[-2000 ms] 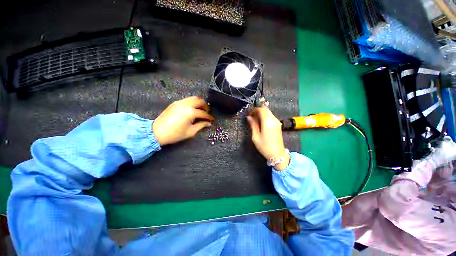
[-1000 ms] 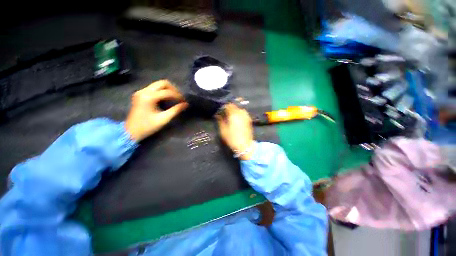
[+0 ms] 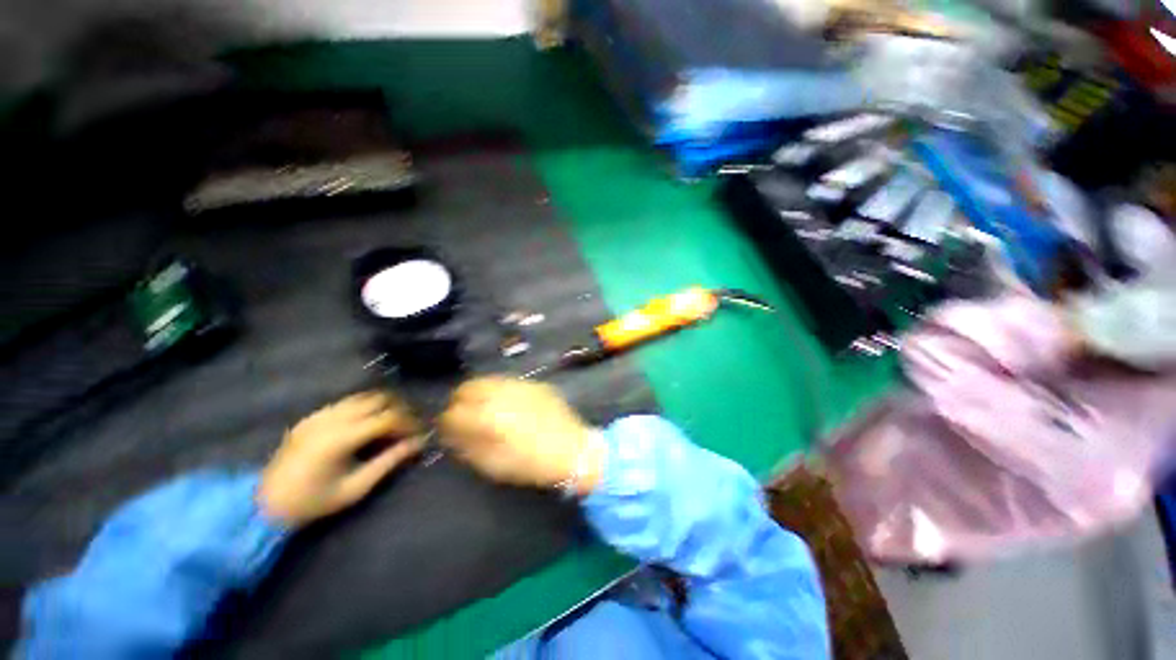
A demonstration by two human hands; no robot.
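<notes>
The head view is badly blurred. A black cooling fan with a round white hub label stands on the black mat. My left hand is in front of the fan and to its left, fingers curved with a gap between thumb and fingers. My right hand is in front of the fan, fingers bent together near its lower edge. Small bright bits show between the two hands. Whether either hand holds a fastener cannot be told. Neither hand visibly touches the fan.
An orange-yellow electric screwdriver lies right of the fan. A fastener tray is behind. A green circuit board is at left. Black housings and blue plastic bags are rear right. A person's pink sleeve is at right.
The camera has turned right, so the bench has shifted left and down in the picture. Both hands have drawn back from the fan and are closer together in front of it.
</notes>
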